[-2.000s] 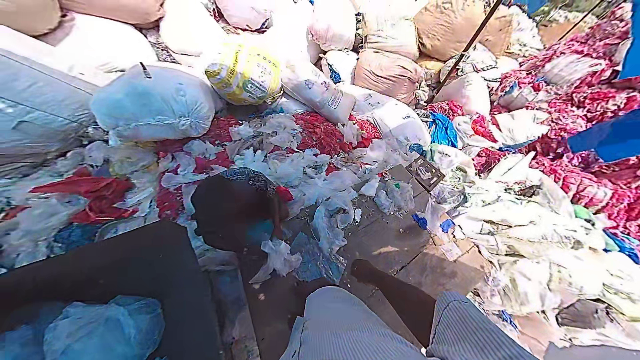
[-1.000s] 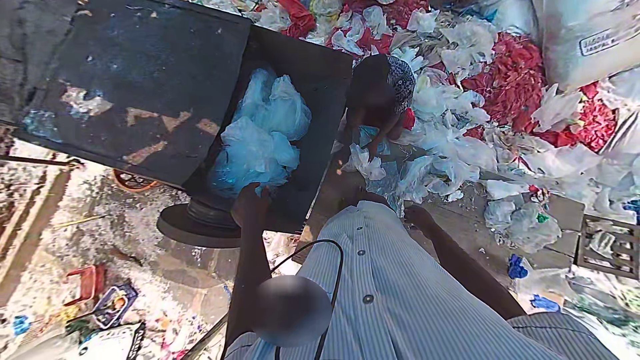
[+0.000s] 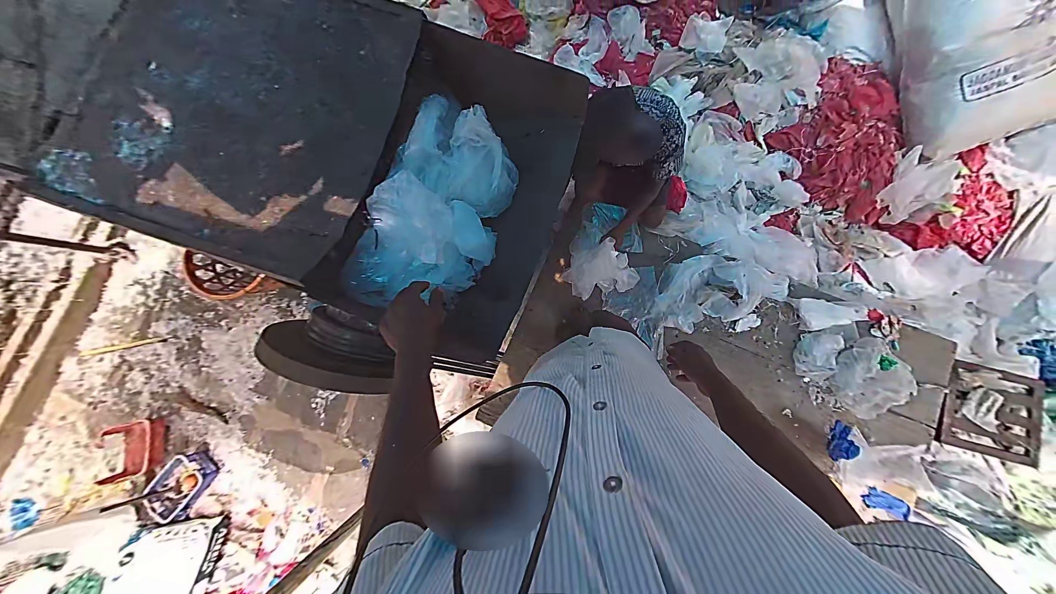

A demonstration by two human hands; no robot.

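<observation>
My left hand (image 3: 412,318) is at the near edge of a dark metal hopper (image 3: 528,256), with its fingers against the lower end of a bluish clear plastic film bundle (image 3: 425,235). Whether the fingers grip the film cannot be made out. The bundle lies inside the hopper, in several puffy lobes. My right hand (image 3: 691,363) hangs beside my striped shirt, over the paved floor, with nothing seen in it; its fingers look loosely curled.
A person (image 3: 631,140) crouches right of the hopper, hands on plastic film (image 3: 601,266). Loose white and red film (image 3: 858,140) covers the ground beyond. A black pulley wheel (image 3: 330,351) sits under the hopper. A large white sack (image 3: 973,66), a metal grate (image 3: 990,412) and a red crate (image 3: 136,450) lie around.
The view has swung down and toward the machine since the oldest frame. My left hand, at the hopper one second ago too, remains by the film. The crouching person stays beside the hopper.
</observation>
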